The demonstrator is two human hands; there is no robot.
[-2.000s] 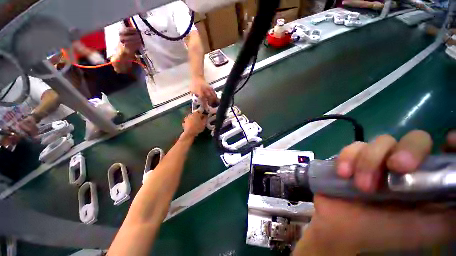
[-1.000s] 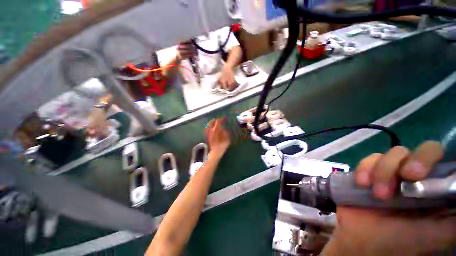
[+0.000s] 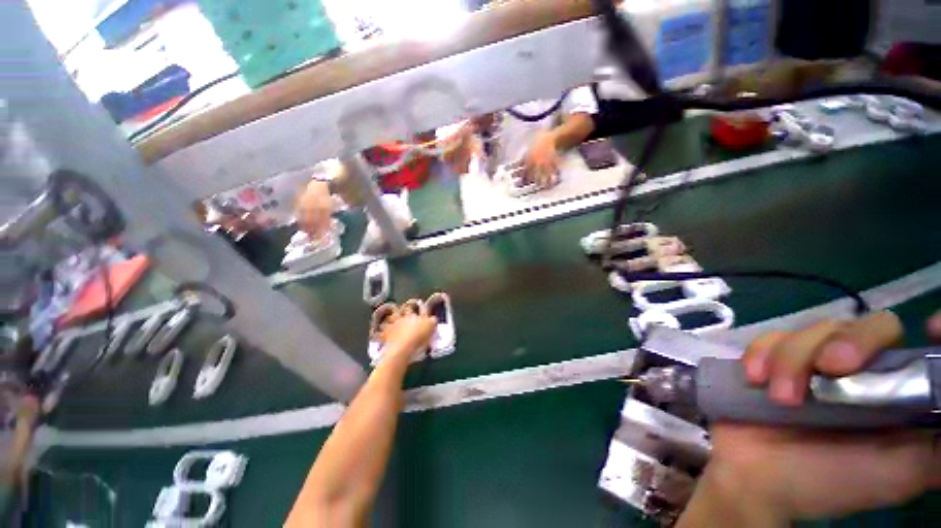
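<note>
My left hand (image 3: 408, 332) is stretched out over the green belt, with its fingers down on a tight group of white plastic housings (image 3: 443, 322). My right hand (image 3: 825, 361) is wrapped around the grey electric screwdriver (image 3: 738, 388), which points left. Its tip is over the white screw feeder (image 3: 642, 454), whose lower part is partly hidden by my right hand. Another cluster of white housings (image 3: 681, 294) lies behind the feeder. A single housing (image 3: 378, 281) lies behind my left hand.
A pale metal rail (image 3: 516, 383) runs along the green belt. More housings (image 3: 206, 474) lie at the lower left. A grey slanted post (image 3: 206, 237) crosses the left side. Across the belt, a person's hand (image 3: 542, 160) works on a part. A black cable (image 3: 764, 276) loops behind the feeder.
The view has swung left. My left hand has left the housing cluster and come onto the spaced housings, which now sit close together. My right hand still holds the screwdriver over the feeder.
</note>
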